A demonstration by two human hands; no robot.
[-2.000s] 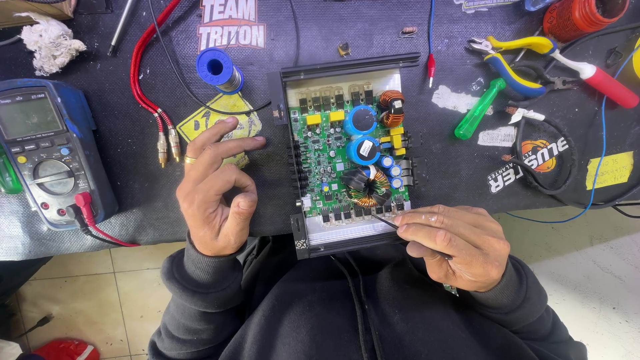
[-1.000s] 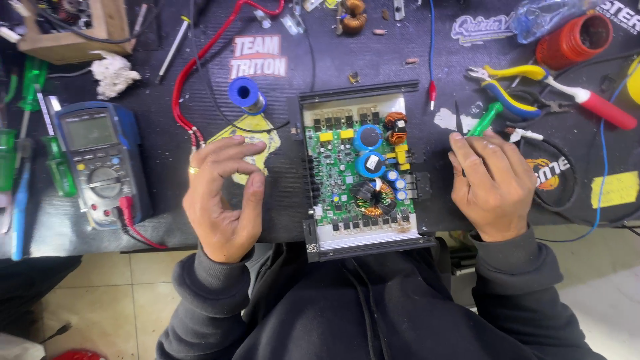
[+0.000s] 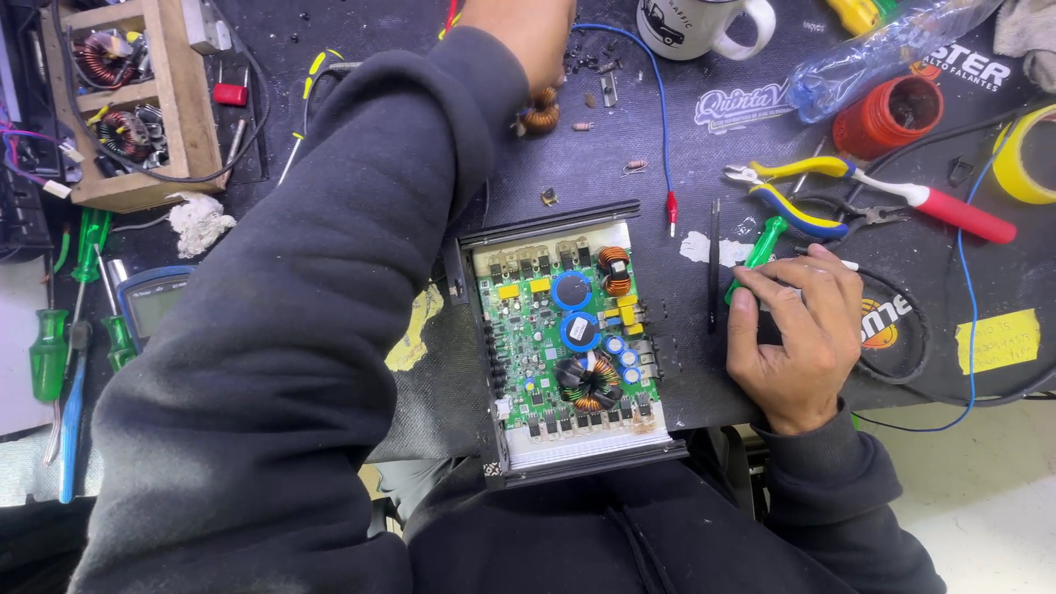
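Note:
An amplifier circuit board (image 3: pixel 540 346) lies in its open metal housing near the bench's front edge, with two large blue capacitors and copper-wound toroids on it. My left hand (image 3: pixel 528 37) reaches to the top of the view, beside a loose copper toroid coil (image 3: pixel 540 111); its fingers are cut off by the frame, so what it holds is hidden. My right hand (image 3: pixel 796 330) rests at the right of the board, its fingertips touching the green handle of a tool (image 3: pixel 757 257). Black tweezers (image 3: pixel 714 268) lie on the mat between that hand and the board.
Yellow-and-blue pliers (image 3: pixel 804 194), a red-handled tool (image 3: pixel 957 210) and a red container (image 3: pixel 887 120) lie at right. A white mug (image 3: pixel 701 25) stands at the top. A wooden box of coils (image 3: pixel 148 99), green screwdrivers (image 3: pixel 49 351) and a multimeter (image 3: pixel 153 301) are at left.
My left hand has moved from beside the board to the far side of the bench. The tweezers, earlier in my right hand, now lie on the mat.

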